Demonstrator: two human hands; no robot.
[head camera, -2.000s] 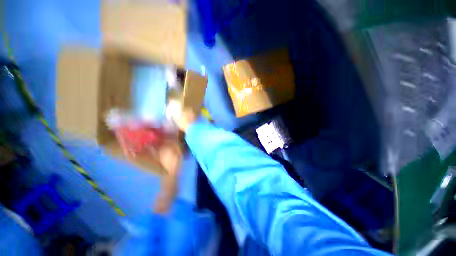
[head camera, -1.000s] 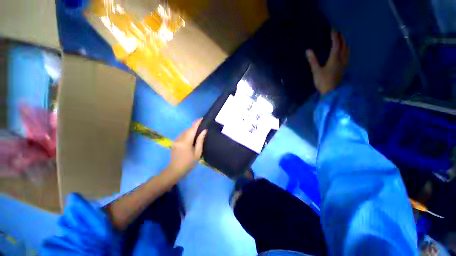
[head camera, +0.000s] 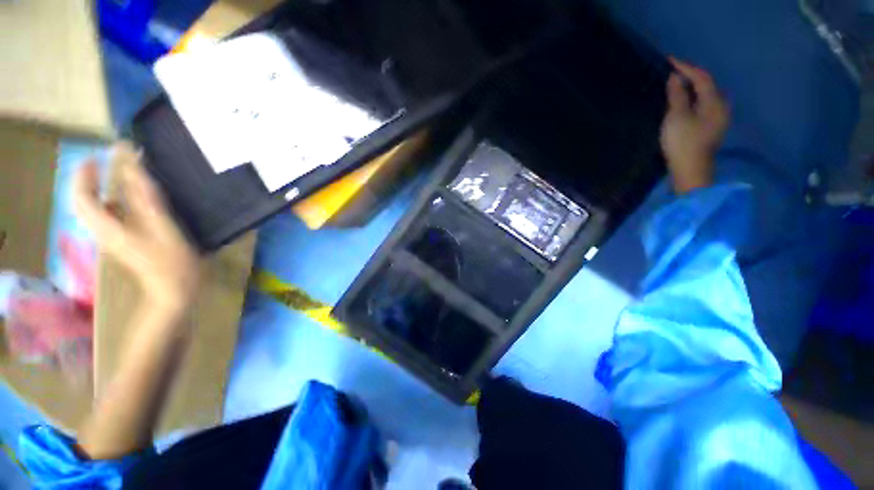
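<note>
A black foam tray (head camera: 575, 258) lies tilted above my lap, with a row of slots. One slot holds a part-built phone (head camera: 541, 215) with silver and black internals showing. The two slots nearest me look dark and glossy. My right hand (head camera: 695, 120) grips this tray's far right edge. A second black tray (head camera: 220, 220) with white paper labels (head camera: 273, 105) on it is raised at the upper left. My left hand (head camera: 144, 225) holds its left end; the fingers are blurred.
An open cardboard carton (head camera: 177, 335) stands on the blue floor at the left, with a red plastic bag (head camera: 48, 321) inside. A taped brown carton (head camera: 359, 191) is partly hidden behind the trays. Yellow-black tape (head camera: 297, 299) crosses the floor. My dark-clothed leg is below the tray.
The labelled tray has moved up and left with my left hand, uncovering the slotted tray beneath. My right hand has shifted slightly right and down. The red bag remains in the carton.
</note>
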